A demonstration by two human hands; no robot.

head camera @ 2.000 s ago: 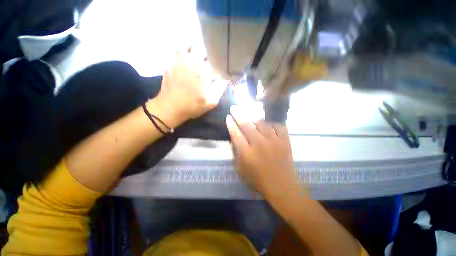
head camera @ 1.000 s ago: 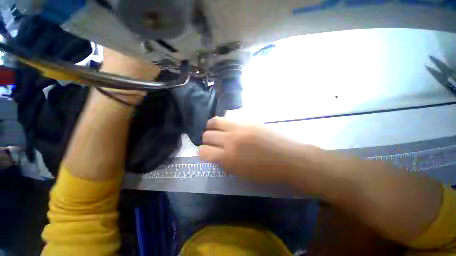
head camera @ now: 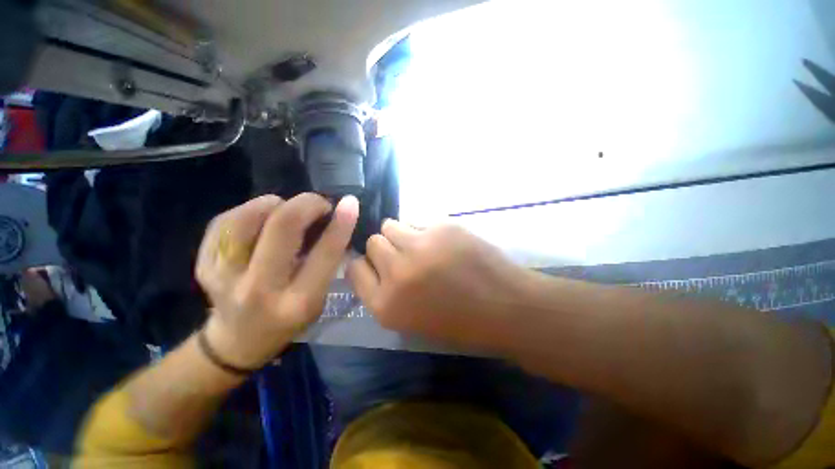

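Observation:
The black garment (head camera: pixel 174 197) lies left of and under the sewing machine head (head camera: pixel 265 41) and hangs off the table's front edge at left. My left hand (head camera: pixel 275 270) pinches a black edge of it in front of the dark grey cylindrical part (head camera: pixel 335 151) of the machine. My right hand (head camera: pixel 430 275) is close beside it on the right, its fingertips closed on the same black edge. The needle point is not clearly visible.
Snips (head camera: pixel 818 90) with open dark blades lie at the far right, cut off by the picture edge. A ruler scale (head camera: pixel 732 289) runs along the table's front. A curved metal rod (head camera: pixel 119 158) crosses at left. A white cloth piece (head camera: pixel 125 132) shows behind it.
The view has shifted closer under the machine head. My left hand has come from behind the head to its front, beside my right hand, and now holds the black edge there.

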